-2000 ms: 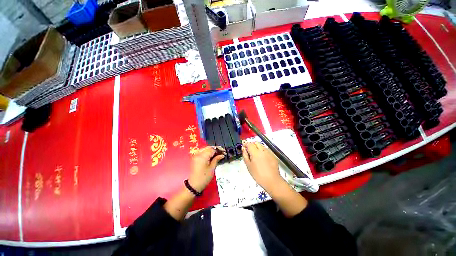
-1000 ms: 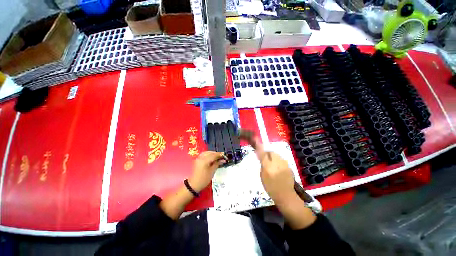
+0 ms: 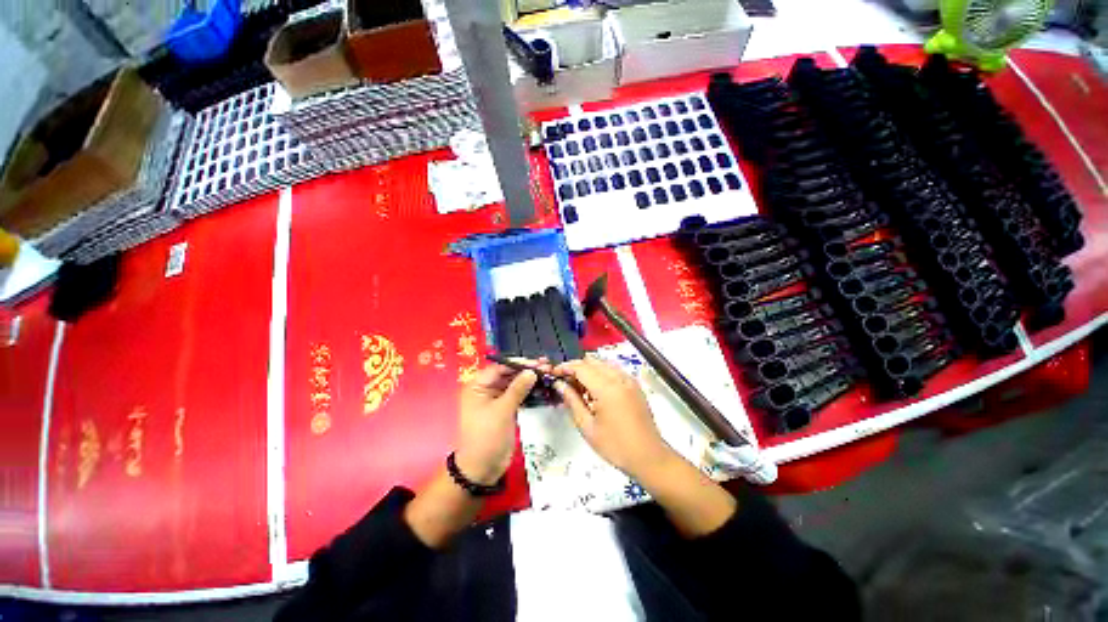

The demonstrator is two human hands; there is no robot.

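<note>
Several black tubular parts (image 3: 535,326) lie side by side in the blue bin (image 3: 484,282), their near ends under my fingers. My left hand (image 3: 491,417) pinches a small dark, thin piece at the tube ends. My right hand (image 3: 611,411) has its fingertips at the same spot, touching or close to that piece; the fingers hide the detail. The hammer (image 3: 666,365) lies slanted right of the bin, its head toward the bin. A white patterned cloth or paper pad (image 3: 569,452) lies under my hands.
Long rows of black tubes (image 3: 778,318) fill the right side. A white parts tray (image 3: 608,221) with small black pieces lies beyond the bin. A grey post (image 3: 496,116) stands at the back. Stacked trays (image 3: 377,125), cardboard boxes (image 3: 91,146) and a green fan (image 3: 987,30) stand farther back.
The hammer, in my right hand a second ago, lies on the bench again. My right hand is back at the tube ends beside my left. The camera view has shifted.
</note>
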